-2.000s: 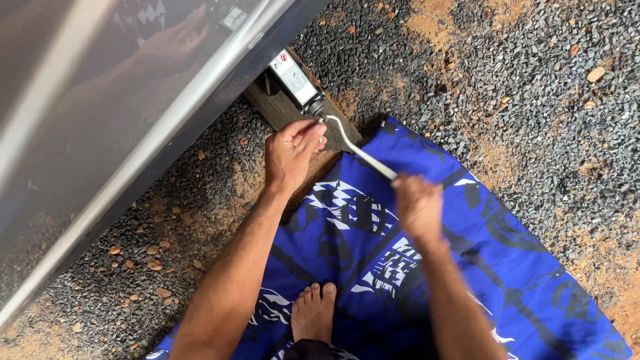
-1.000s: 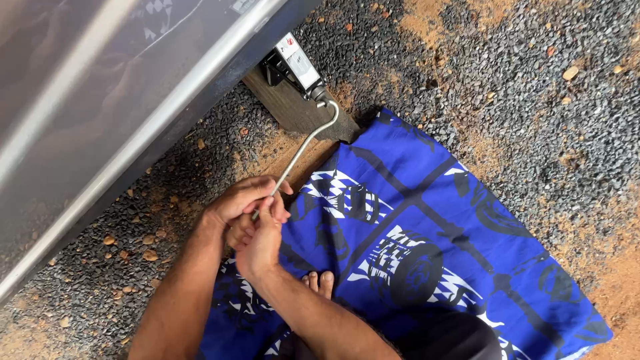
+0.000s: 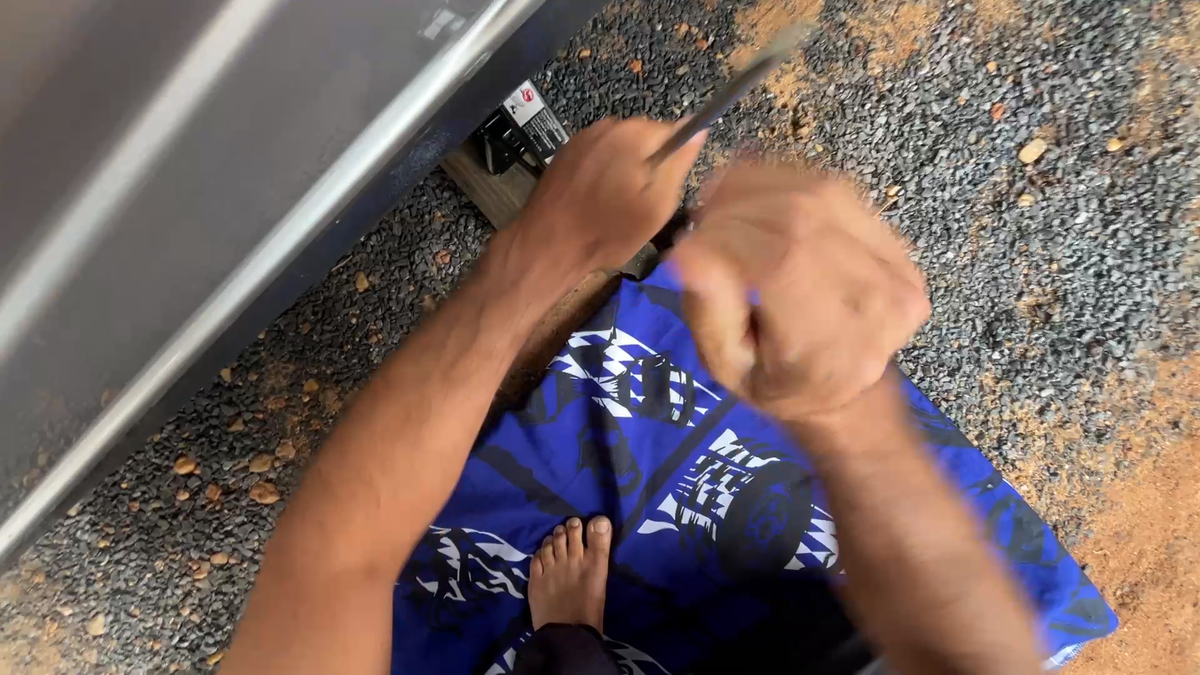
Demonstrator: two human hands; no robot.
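The metal crank rod (image 3: 731,94), blurred, juts up and to the right out of my left hand (image 3: 609,192), whose fingers are closed round it. Close by on the right, my right hand (image 3: 806,286) is raised and curled, blurred by motion; its palm side is hidden, so whether it holds part of the rod cannot be told. Behind my left hand, a black metal device with a white label (image 3: 536,122), which looks like a vehicle jack, lies by the vehicle's lower edge on a wooden board (image 3: 483,187). The end of the device is covered by my hand.
A grey vehicle panel with a silver trim strip (image 3: 309,197) fills the upper left. Blue printed cloth (image 3: 647,459) is spread on the ground, with a bare foot (image 3: 572,572) on it. Dark gravel (image 3: 994,187) and orange sand (image 3: 1144,506) lie around.
Both hands have moved up and right from the lower part of the rod, where they were together a second ago. The rod, then pointing down-left from the device, now points up-right.
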